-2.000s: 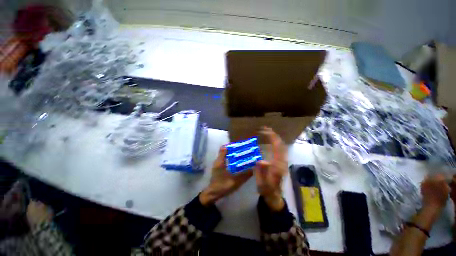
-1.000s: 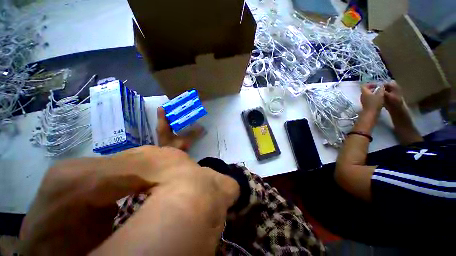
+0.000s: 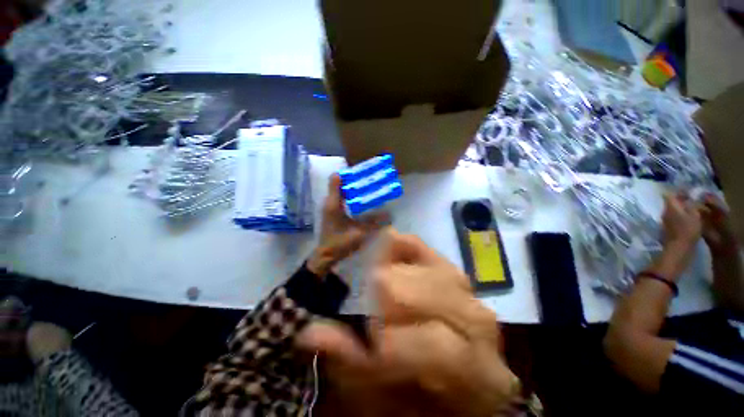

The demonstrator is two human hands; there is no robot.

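Note:
My left hand (image 3: 338, 232) holds a small block of retail boxes (image 3: 371, 186) upright, their blue ends with white print facing me. My right hand (image 3: 424, 318) is large, blurred and close to the camera at lower centre; its thumb is spread from the fingers and nothing shows in it. A stack of retail boxes (image 3: 265, 175) stands on the bench left of my left hand, white face towards me. The open brown carton (image 3: 408, 134) stands just behind the held boxes, its inside dark.
White cables lie in a bunch (image 3: 192, 175) left of the stack and in heaps at left (image 3: 73, 73) and right (image 3: 571, 114). A yellow-panelled phone-like device (image 3: 483, 248) and black smartphone (image 3: 557, 277) lie right of centre. A neighbour's hands (image 3: 689, 224) are at right; another person's sleeve (image 3: 73, 387) is lower left.
The camera view has swung, shifting the bench rightwards in view since one second ago. My right hand has come from across the lower left to lower centre. My left hand keeps hold of the boxes.

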